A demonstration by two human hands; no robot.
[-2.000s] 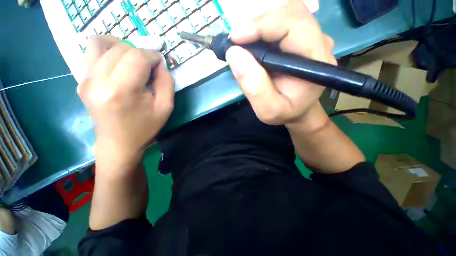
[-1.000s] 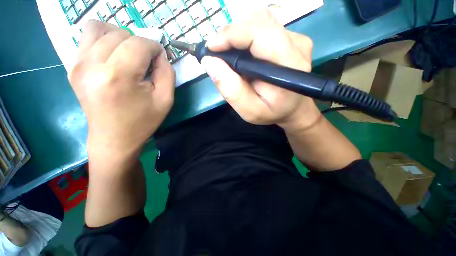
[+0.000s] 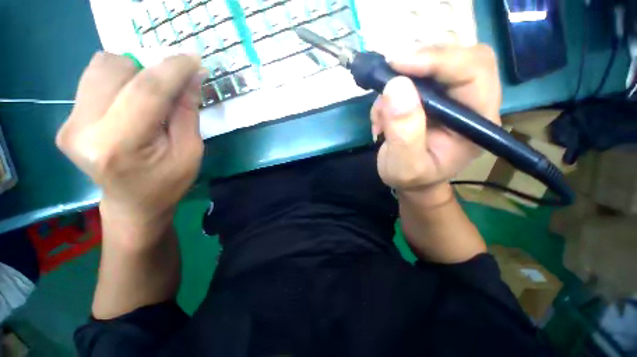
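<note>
My right hand (image 3: 443, 115) is closed around the black soldering iron (image 3: 475, 132). The iron's metal tip (image 3: 318, 42) points up and left, over the right part of the PCB panel (image 3: 279, 31). My left hand (image 3: 136, 125) is a fist at the panel's lower left; a bit of green shows at its fingers. The thin solder wire (image 3: 38, 102) runs from the left edge to this fist; its end at the fingertips is blurred. The panel, a grid of small cells with green strips, lies on the white tray (image 3: 307, 90).
A black phone-like rectangle (image 3: 534, 42) lies right of the tray on the green bench mat (image 3: 42, 153). Layered board edges (image 3: 5, 171) are at the far left. Cardboard boxes (image 3: 524, 279) and a red object (image 3: 66, 240) are below the bench. A black cable hangs at right.
The iron tip has moved right and up, away from my left hand. My left hand has moved left and its fingertips are off the spot by the tip. The view has shifted.
</note>
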